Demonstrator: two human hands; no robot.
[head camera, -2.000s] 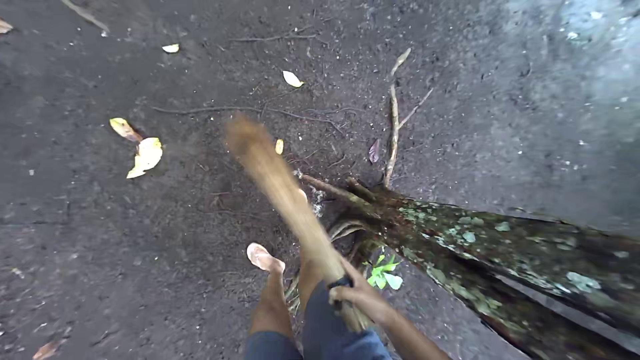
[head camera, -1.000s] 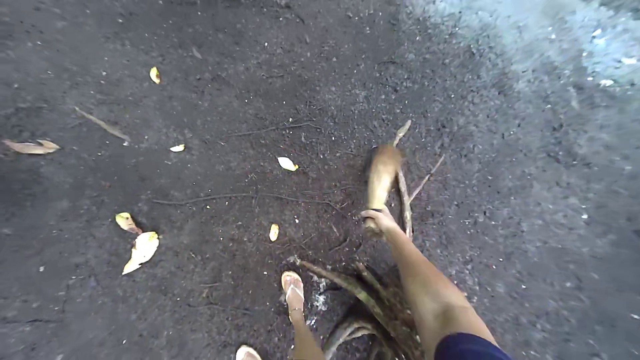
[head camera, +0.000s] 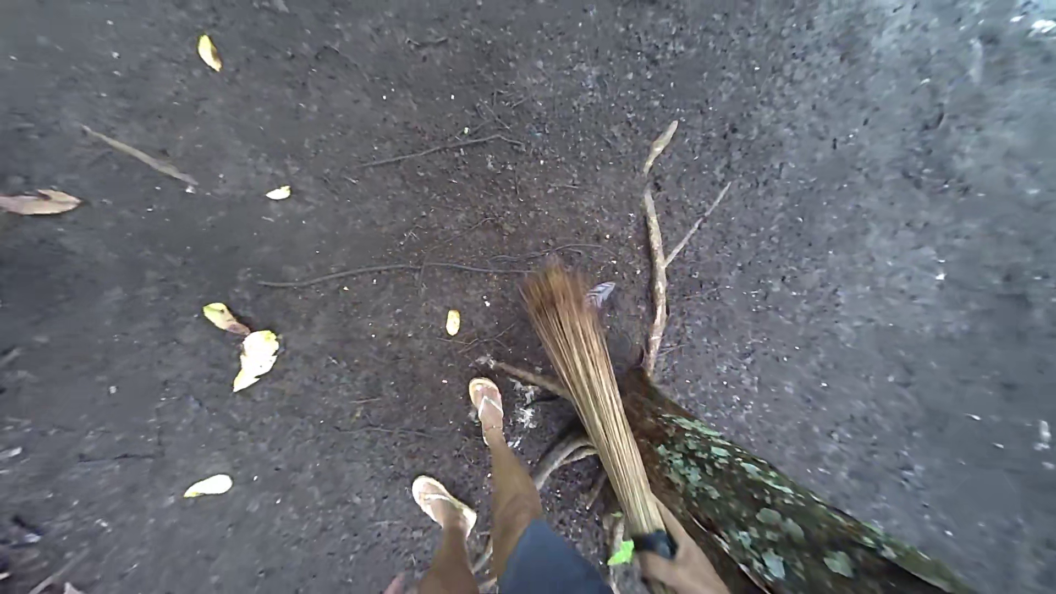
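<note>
My right hand (head camera: 683, 563), low in the view and right of my knees, is closed around the bound handle end of a stick broom (head camera: 590, 371). The broom slants up and left, its brown bristle tips over the soil beside a small purplish leaf (head camera: 601, 294). Its middle passes in front of tree roots. At the bottom edge, left of my legs, a small bit of skin shows that may be my left hand (head camera: 396, 584); too little is visible to tell what it does.
A lichen-covered tree trunk (head camera: 767, 511) leans at lower right. A surface root (head camera: 656, 272) runs up from its base. Yellow leaves (head camera: 257, 360) and a brown leaf (head camera: 40, 202) lie on dark soil at left. My sandaled feet (head camera: 444, 502) stand left of the roots.
My right hand has drawn the broom back from beside the forked root toward my legs. The purplish leaf lies by the bristles. The trunk, out of view one second ago, shows again.
</note>
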